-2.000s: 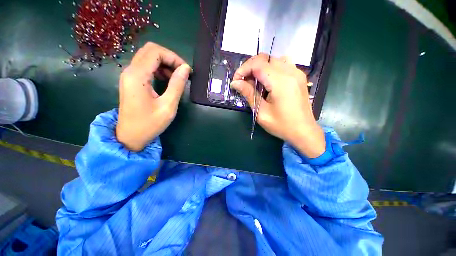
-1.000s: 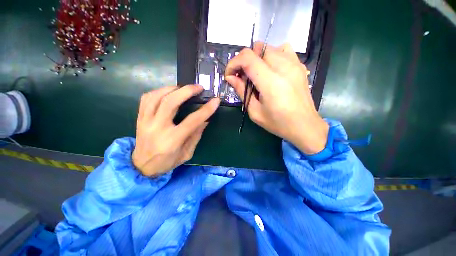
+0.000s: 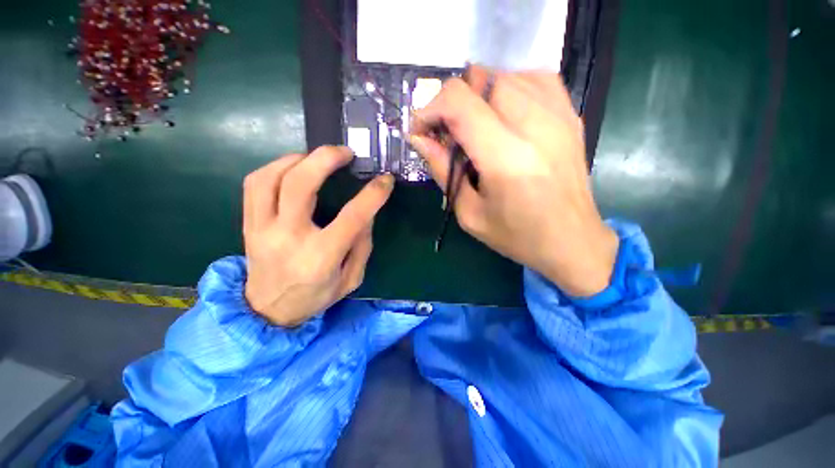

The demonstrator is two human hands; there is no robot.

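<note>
An opened black tablet housing (image 3: 323, 91) lies in front of me, with a large silvery-white panel (image 3: 412, 32) and a circuit board (image 3: 394, 101) at its near end. A small white square part (image 3: 359, 142) sits at the board's left. My left hand (image 3: 307, 238) rests with thumb and index fingertips apart on the housing's near edge, holding nothing visible. My right hand (image 3: 522, 164) is over the board and holds dark tweezers (image 3: 449, 196) across its palm. Its thumb and index fingertips are close together; whether they pinch a part is too small to tell. A thin red wire (image 3: 325, 20) runs near the upper left.
A pile of red wired components (image 3: 137, 55) lies on the dark green bench (image 3: 238, 110) at the upper left. A white round fan (image 3: 23, 218) stands at the left edge. A blue wrist band (image 3: 623, 283) is on my right wrist.
My left hand has moved right and onto the housing's near edge. My right hand stays over the board. The tablet and pile appear shifted left and up in view.
</note>
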